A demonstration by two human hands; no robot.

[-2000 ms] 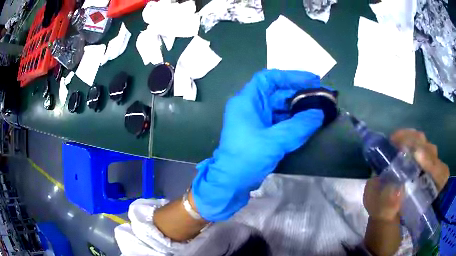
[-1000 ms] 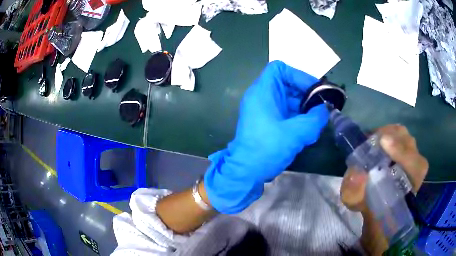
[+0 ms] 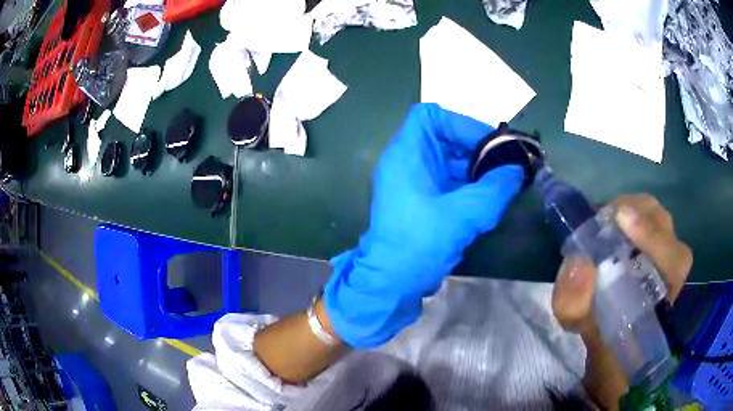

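My left hand [image 3: 430, 221], in a blue glove, holds a round black unit [image 3: 508, 152] with a silver rim line between thumb and fingers, above the green bench. My bare right hand [image 3: 623, 261] grips a clear, thick pen-like electric screwdriver [image 3: 607, 277] with a dark tapered nose. Its tip is at the right edge of the unit; whether it touches is too small to tell. The tool's rear end is greenish.
Loose black units [image 3: 211, 185] lie on the bench at left, near a red-orange tray [image 3: 60, 68] and a labelled clear bottle [image 3: 146, 28]. White paper [image 3: 474, 72] and crumpled foil [image 3: 703, 76] lie beyond my hands. A blue stool [image 3: 128, 281] stands below; a blue basket [image 3: 715, 365] is lower right.
From two seconds ago, the screwdriver has moved left, from apart from the unit to its edge. One second ago its tip was over the unit's face; now it is at the right edge.
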